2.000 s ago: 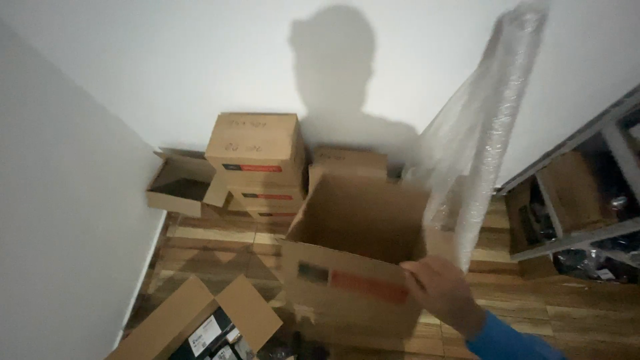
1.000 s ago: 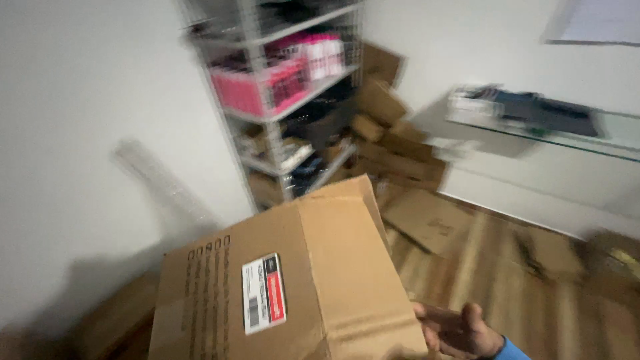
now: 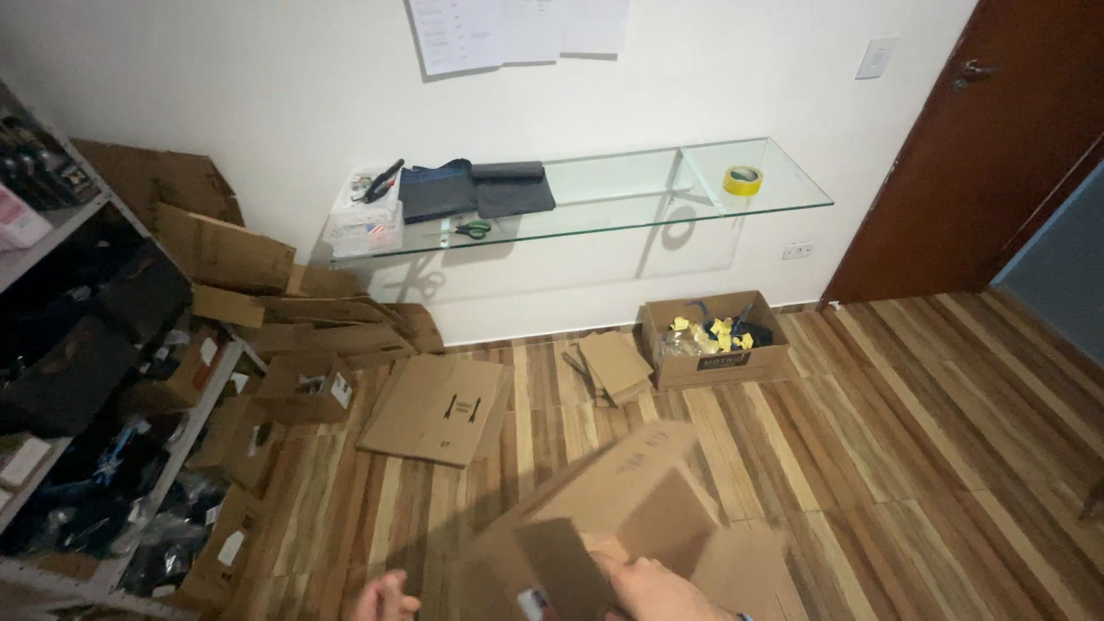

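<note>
An empty-looking cardboard box (image 3: 621, 509), slightly blurred, is tilted at the bottom centre with its flaps apart. My right hand (image 3: 660, 591) grips one of its flaps, fingers at the box's opening. To the left of the box is my left hand (image 3: 385, 597), at the bottom edge, fingers partly curled with nothing seen in them. Flattened cardboard (image 3: 431, 410) lies on the striped floor beyond, beside smaller folded cardboard pieces (image 3: 614, 366). An open carton (image 3: 720, 366) with yellow items and clear plastic stands by the wall.
A glass shelf (image 3: 604, 220) on the wall bears yellow tape (image 3: 743, 180), green-handled scissors (image 3: 473, 229), dark bags (image 3: 470, 191) and a clear plastic organizer (image 3: 366, 226). Metal shelving (image 3: 185, 461) with filled boxes stands left, near stacked cardboard (image 3: 336, 323). A brown door (image 3: 940, 164) is at right.
The view has swung right, from the corner with stacked boxes to the glass shelf and door. The box in my hand has turned, and its opening shows now. My left hand has come into view.
</note>
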